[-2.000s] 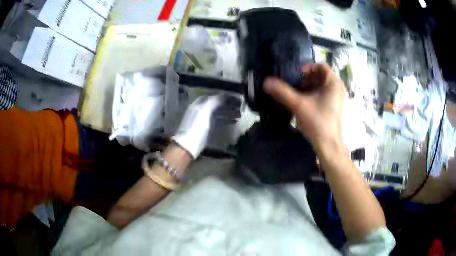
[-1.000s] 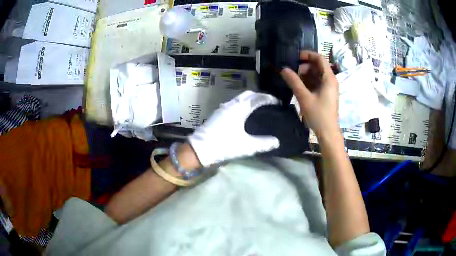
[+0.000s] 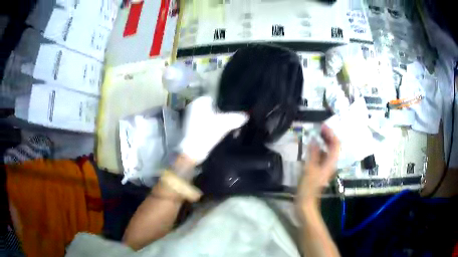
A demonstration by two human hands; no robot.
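A black table fan (image 3: 261, 75) is in front of me, blurred. One wide black part is at the far end and another black part is near my body, joined by a narrow neck. My left hand (image 3: 206, 128), in a white glove, is on the fan's left side at the neck and holds it. My bare right hand (image 3: 321, 155) is off the fan to its right, with fingers bent and a little apart. Something pale and blurred shows at its fingertips; I cannot tell whether the hand holds it.
An open white carton (image 3: 143, 145) with white cloths stands at the left, a translucent bottle (image 3: 178, 78) beyond it. White product cartons (image 3: 60, 108) are stacked far left. Crumpled white material (image 3: 351, 130) and an orange-handled tool (image 3: 405, 102) lie right. Printed sheets (image 3: 271, 25) cover the bench.
The fan has turned and tilted, its far part now lower and further left in view. My left hand has moved up to the neck. My right hand has come off the fan, down and right.
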